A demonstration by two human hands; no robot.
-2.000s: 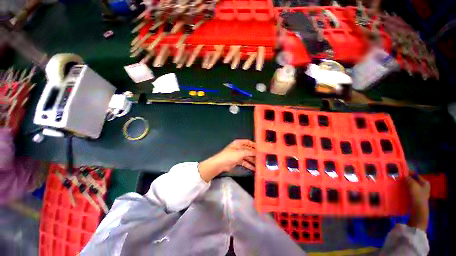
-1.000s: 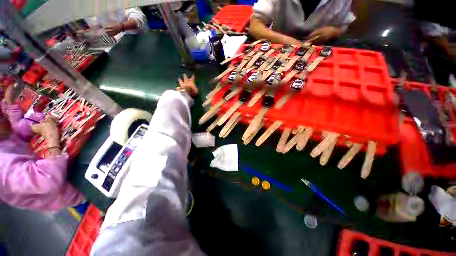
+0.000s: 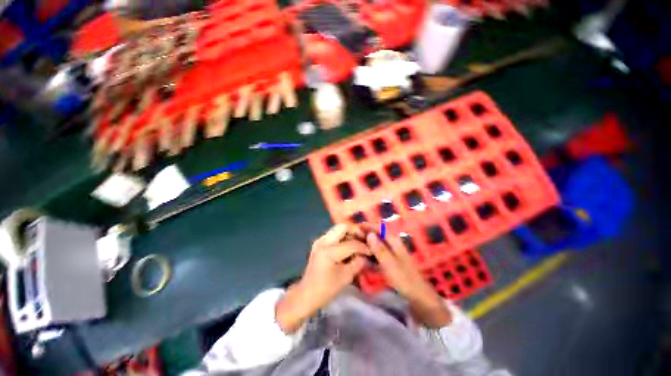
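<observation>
A red-orange compartment tray [image 3: 428, 132] lies on the bench in front of me, tilted in view, with dark rounded-square units [image 3: 435, 234] in most pockets. A few pockets are empty and some units reflect white. My left hand [image 3: 329, 266] and my right hand [image 3: 403, 273] meet over the tray's near left corner, fingertips together. A small bright blue bit [image 3: 382, 230] shows at the right fingertips. Blur and the fingers hide whether anything else is between them.
A tape dispenser [image 3: 62, 272] and tape ring [image 3: 151, 275] are at left. Trays with wooden sticks [image 3: 217, 116], a small bottle [image 3: 328, 105], white papers [image 3: 166, 186] and a blue pen [image 3: 278, 145] lie farther back. A smaller red tray [image 3: 471, 275] shows below, beside a blue object [image 3: 600, 194].
My left arm has come back from its far reach across the bench. Both hands are now together over the large tray's near corner. The view has swung back down to the tray.
</observation>
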